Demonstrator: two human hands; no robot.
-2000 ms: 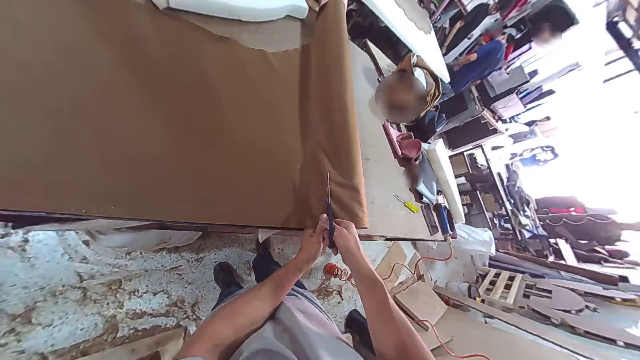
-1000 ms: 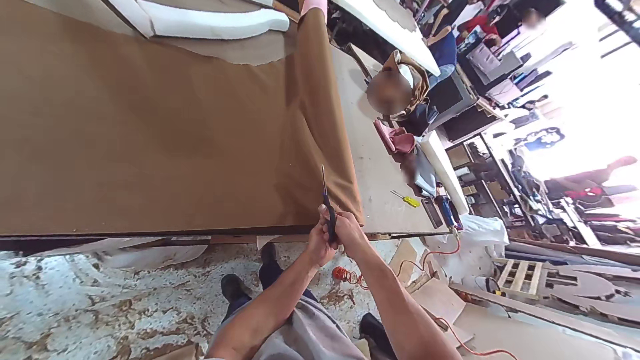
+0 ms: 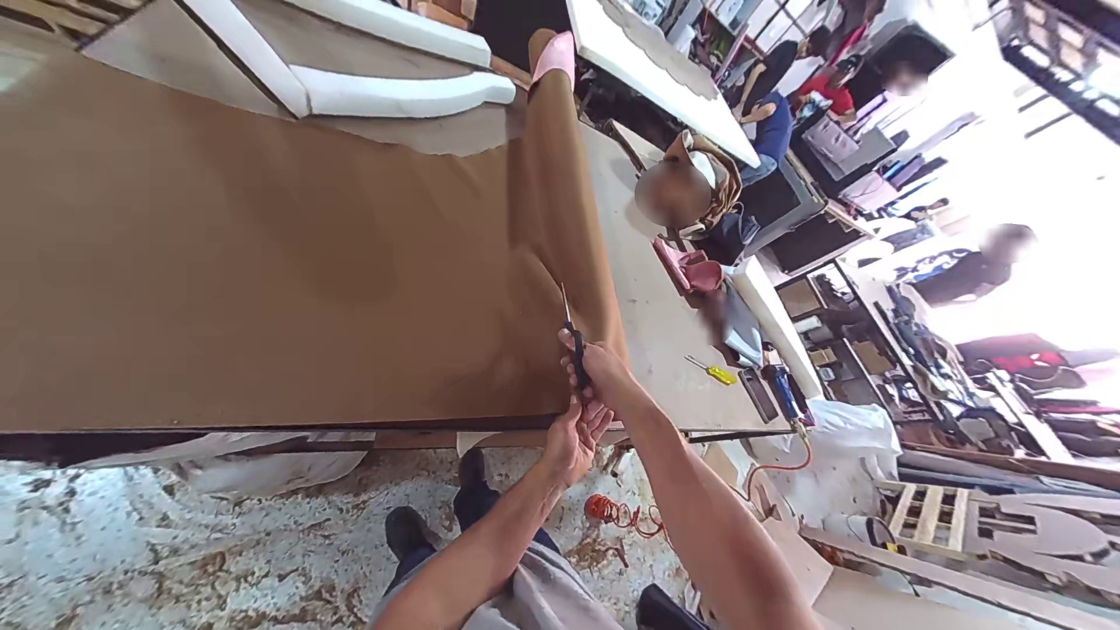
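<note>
A large sheet of brown fabric [image 3: 350, 289] covers the table, with a folded or rolled part [image 3: 569, 192] along its right side. My right hand [image 3: 604, 372] is closed on the dark handles of a pair of scissors [image 3: 575, 343], whose narrow blades point away from me over the fabric. Just below the handles, by the table's front edge, my left hand [image 3: 574, 442] is raised with its palm partly up and its fingers apart. I see nothing held in it. The fingertips of the left hand are close to the right hand; whether they touch, I cannot tell.
White foam-covered frame parts [image 3: 402, 92] lie at the far side. On the right of the table are a yellow-handled screwdriver [image 3: 719, 374], a pink clamp-like object [image 3: 691, 267] and a dark flat block [image 3: 758, 395]. An orange coiled hose [image 3: 617, 512] hangs below. Several people are farther off.
My left hand has come away from the scissors and dropped slightly toward the table's front edge, its fingers spreading. The scissors remain in my right hand. The view has shifted somewhat.
</note>
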